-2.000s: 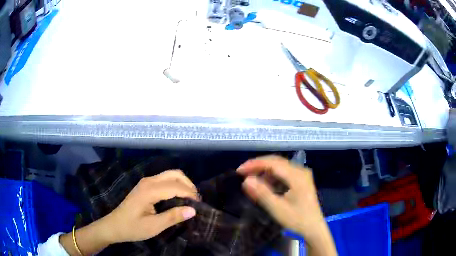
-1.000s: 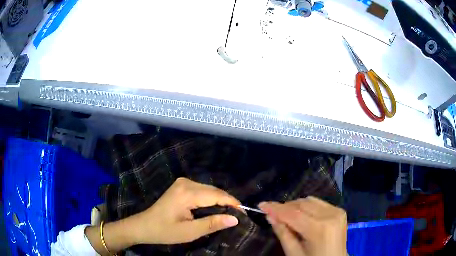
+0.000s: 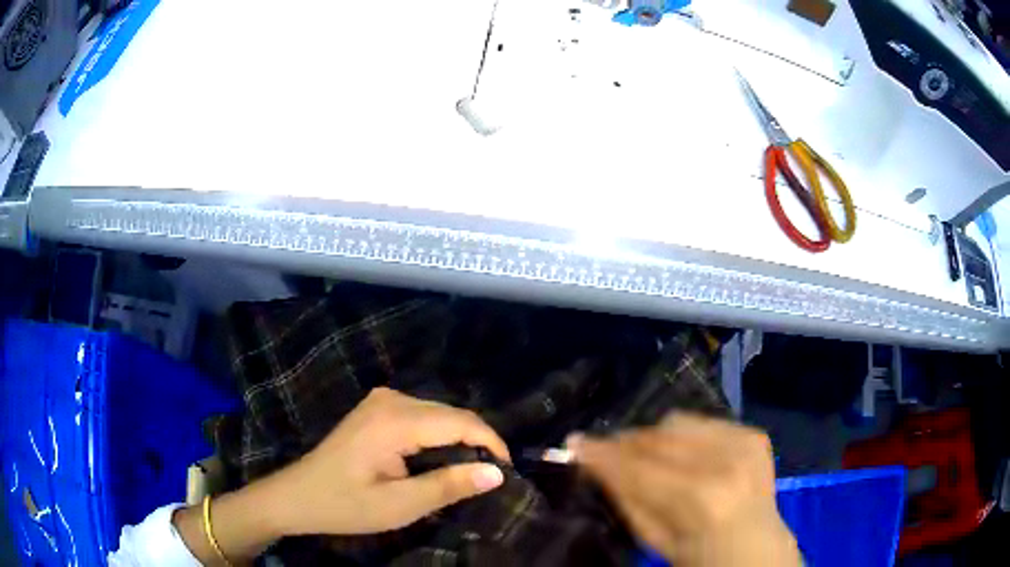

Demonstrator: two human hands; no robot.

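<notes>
The dark plaid garment (image 3: 321,349) with thin pale check lines lies below the table edge. My left hand (image 3: 388,465) pinches a dark folded edge of it between thumb and fingers. My right hand (image 3: 687,482), blurred, is just to the right, fingers together at a small bright white strip (image 3: 557,455) against the dark cloth. The strip looks like tape or elastic; its full length is hidden. Whether the right fingers also grip cloth cannot be told.
Scissors (image 3: 795,183) with red and yellow-orange handles lie on the white table (image 3: 332,122). A ruler strip (image 3: 498,253) runs along its front edge. Blue bins (image 3: 155,443) (image 3: 847,515) stand below at both sides. A red-orange object (image 3: 925,471) is at lower right.
The view has swung right since the earliest frame, so the table and scissors sit differently. My right hand has come to the white strip, which shows shorter than one second ago. My left hand keeps its hold.
</notes>
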